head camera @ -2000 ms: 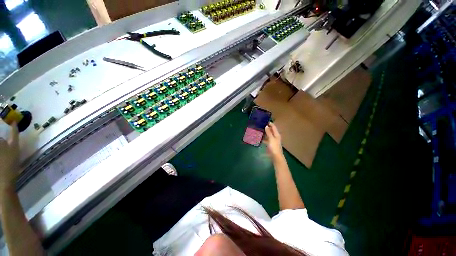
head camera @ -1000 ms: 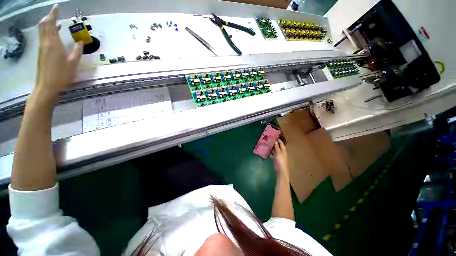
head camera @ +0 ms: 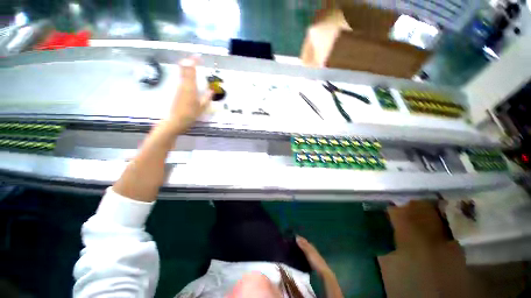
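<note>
The view is blurred. My left hand (head camera: 187, 103) is raised over the white shelf, empty, with thumb and fingers apart. Its thumb is close to the left side of the yellow-labelled bottle (head camera: 216, 87); touching or not cannot be told. My right hand (head camera: 305, 244) is low beside my dark trousers, small and partly hidden. A dark shape lies at its fingers, but whether it holds the phone cannot be told. A populated board panel (head camera: 339, 152) lies across the conveyor rails, right of my left arm.
Another board panel (head camera: 29, 137) is on the conveyor at far left, one (head camera: 486, 159) at right. Tweezers (head camera: 311, 105), cutters (head camera: 343, 100), loose dark parts (head camera: 260, 112), a plastic bag (head camera: 151, 72) and spare panels (head camera: 432, 103) are on the shelf. A cardboard box (head camera: 372, 51) stands behind.
The view has swung left, bringing in the far-left panel and red bin. My left hand stays by the bottle. My right hand has come in close to my legs; the pink phone face no longer shows.
</note>
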